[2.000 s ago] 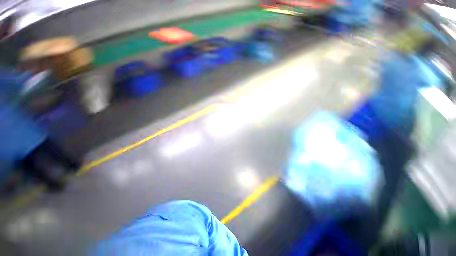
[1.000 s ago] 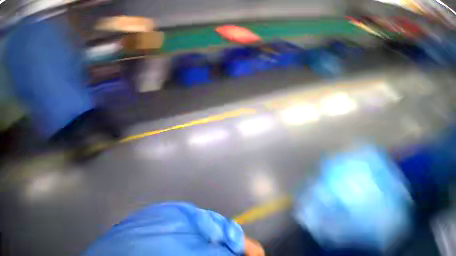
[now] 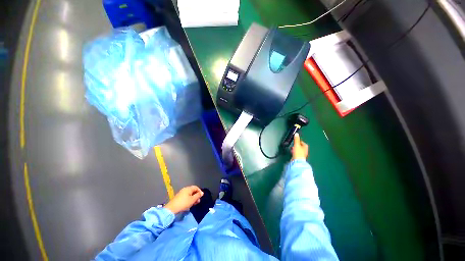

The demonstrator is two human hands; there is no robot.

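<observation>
A black handheld barcode scanner lies on the green bench top beside the label printer, its cable looped to the left. My right hand is at the scanner's handle end, fingers touching it; whether it grips it is hard to tell. My left hand hangs over the floor in front of my body, fingers curled, with no object visible in it. The dark grey-blue label printer has a small lit screen. A white label strip curls from it over the bench edge.
A large blue plastic bag covers something left of the bench. A blue crate stands below the bench edge. A red-rimmed tray with white contents lies right of the printer. White sheets lie beyond it.
The view has turned from the aisle and distant crates to the bench. The printer, scanner and both hands are now in view; the bag now appears at the left.
</observation>
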